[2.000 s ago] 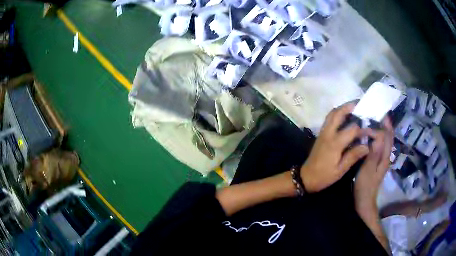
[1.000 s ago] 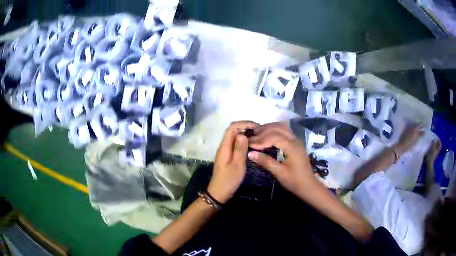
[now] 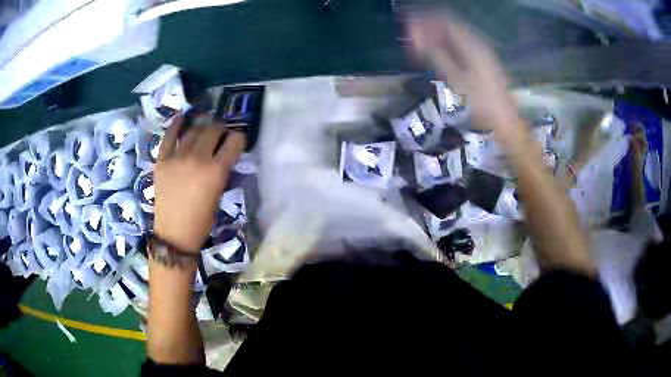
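My left hand (image 3: 197, 151), with a bracelet at the wrist, is palm down over the near side of the crowded open retail boxes (image 3: 83, 182). Its fingers are slightly spread at a dark shape; whether they grip it is hidden. A black retail box with pale print (image 3: 241, 109) lies right beside those fingers. My right hand (image 3: 449, 51) is stretched forward over the dark green conveyor, strongly blurred; I cannot tell if it holds anything. Fewer open boxes (image 3: 368, 160) stand at the right. A dark tangle of cables (image 3: 455, 244) lies near the bench's front edge.
The pale-covered bench (image 3: 302, 147) runs between the two box groups. The conveyor (image 3: 316, 44) lies beyond it. A white panel with blue rectangles (image 3: 81, 44) is at the upper left. A beige sack (image 3: 254, 298) hangs at the front edge. A coworker's arm (image 3: 638, 177) is at the right.
My hands were together in front of me over a dark bundle and are now apart, left over the left boxes, right over the conveyor. The view has shifted, showing more conveyor.
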